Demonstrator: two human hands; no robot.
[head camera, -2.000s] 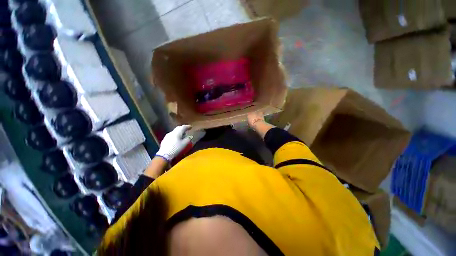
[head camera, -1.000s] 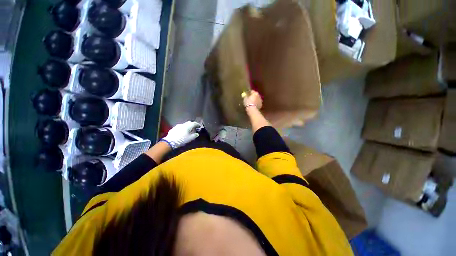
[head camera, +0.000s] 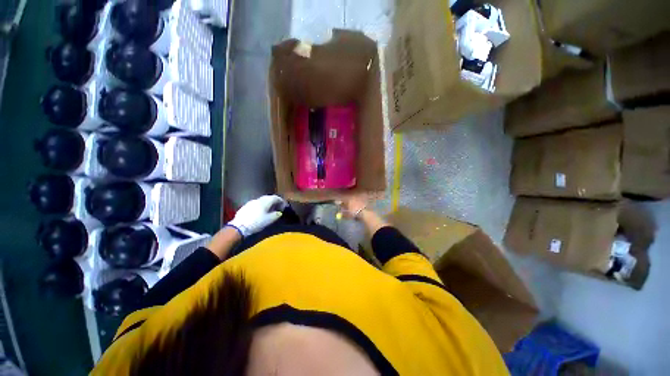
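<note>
A deep, open brown carton (head camera: 329, 67) stands upright in front of me. A bright pink piece (head camera: 341, 147) with a dark strip lies low inside it. My right hand (head camera: 354, 207), bare with a bracelet and a yellow fingertip, is at the carton's near rim and grips it. My left hand (head camera: 257, 214), in a white glove, is by the near left corner; whether its fingers hold the rim cannot be told. No camera is in either hand.
Rows of dome cameras (head camera: 126, 156) with black balls and white bases stand on the green bench (head camera: 22, 220) at the left. A carton of white parts (head camera: 426, 81) is ahead right, an open carton (head camera: 470, 272) near right, stacked cartons (head camera: 566, 161) and a blue crate (head camera: 551, 349) farther right.
The carton was tilted and swung right in my right hand; now it stands upright, nearer the bench, with the pink piece in full view. My left hand is now close to its near corner.
</note>
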